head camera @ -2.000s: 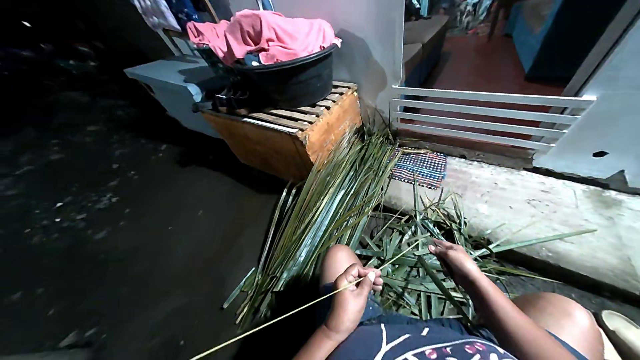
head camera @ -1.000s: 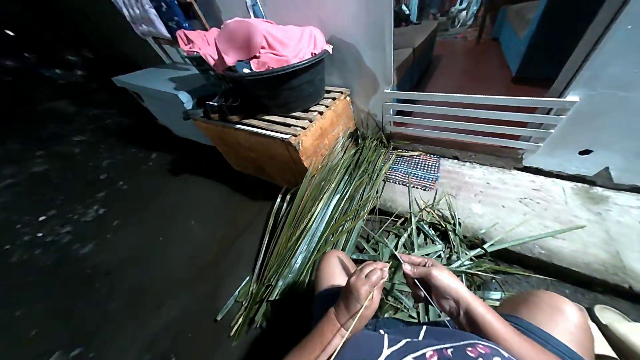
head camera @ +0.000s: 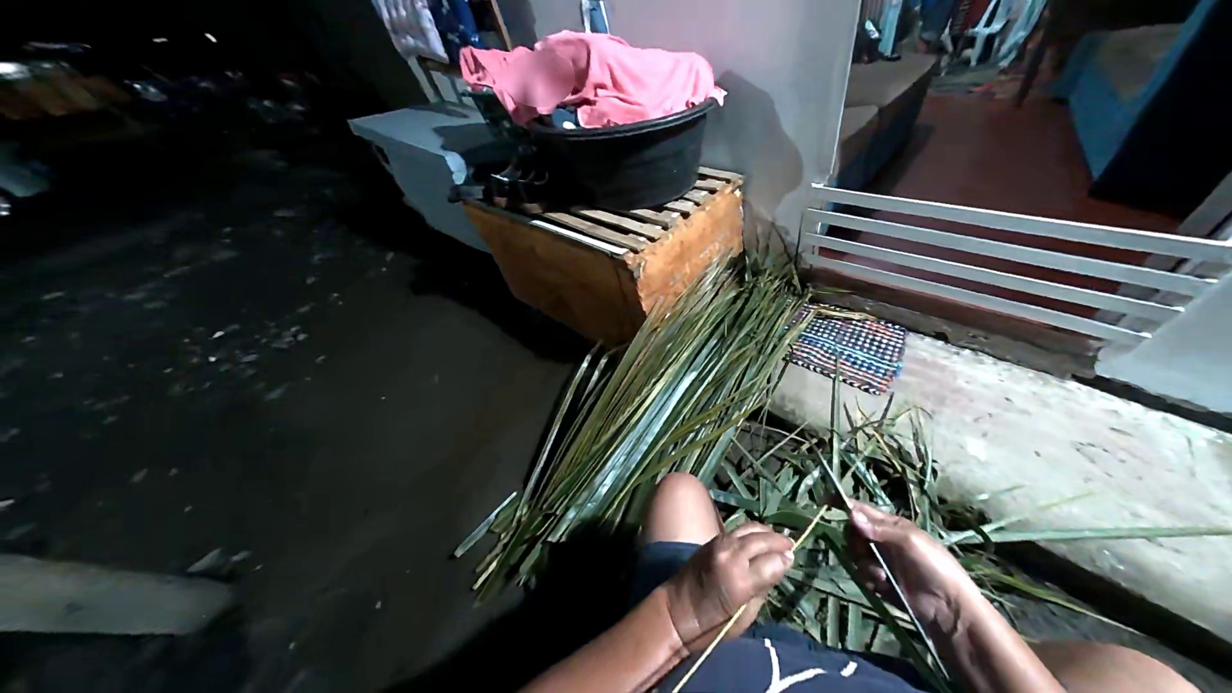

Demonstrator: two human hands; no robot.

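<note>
My left hand (head camera: 736,577) is closed around a thin yellowish strip, perhaps a leaf midrib (head camera: 710,656), whose short end pokes out past the fingertips. Just right of it, my right hand (head camera: 910,558) pinches a thin, pale, straight thing (head camera: 897,589) that slants from above the fingers down towards my lap; whether it is a blade or a leaf strip I cannot tell. Below and beyond both hands lies a heap of cut green leaf pieces (head camera: 847,472). A bundle of long narrow palm leaves (head camera: 664,404) stretches from beside my knee to the crate.
A slatted wooden crate (head camera: 568,265) carries a black basin (head camera: 626,159) with a pink cloth (head camera: 635,82) over it. Right of it are a woven mat (head camera: 849,348) on a concrete ledge (head camera: 1049,433) and a low white barrier (head camera: 991,255) across a doorway. Dark ground (head camera: 318,433) lies to the left.
Two seconds ago my hands were farther apart, with a long strip stretched between them and out to the left. They are now closer together, and the left hand's strip points down towards my lap.
</note>
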